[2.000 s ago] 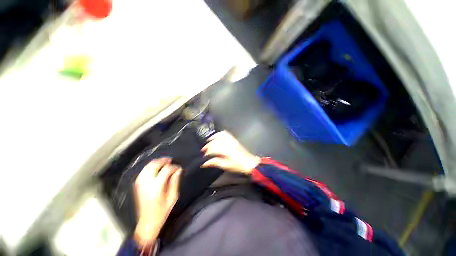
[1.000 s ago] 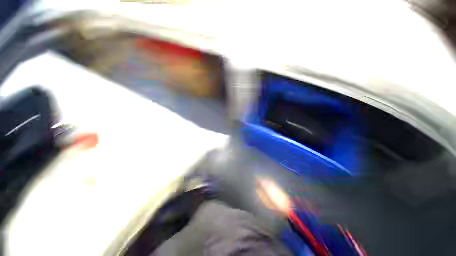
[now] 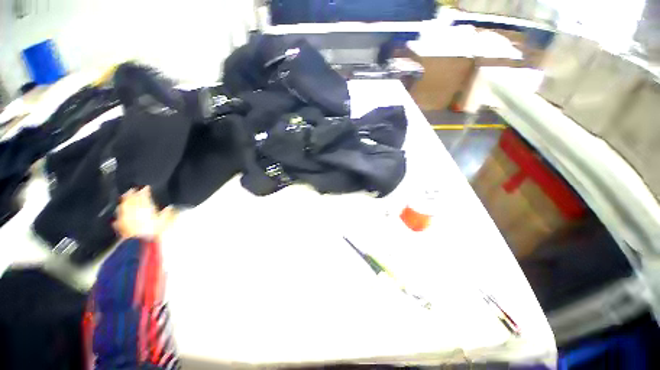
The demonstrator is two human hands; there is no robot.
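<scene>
Black fabric bags (image 3: 318, 152) with small shiny metal parts lie heaped across the far and left side of the white table (image 3: 275, 289). My left hand (image 3: 141, 215) reaches in at the left, slightly blurred. Its fingers and thumb are apart and lie at the near edge of a black bag (image 3: 148, 148); no firm grip shows. Another black piece (image 3: 40, 318) is at the lower left, cut off by the picture's edge. My right hand is not in view.
A red-orange bottle (image 3: 416, 218), a thin green-yellow tool (image 3: 376, 267) and a small red-handled tool (image 3: 503, 316) lie toward the table's right side. Cardboard with red tape (image 3: 532, 188) is beyond the right edge. Part of a blue crate (image 3: 608, 354) shows lower right.
The view has swung up from lap and floor to the tabletop and bag heap. The right hand seen earlier has left the picture. My left hand now reaches to the heap.
</scene>
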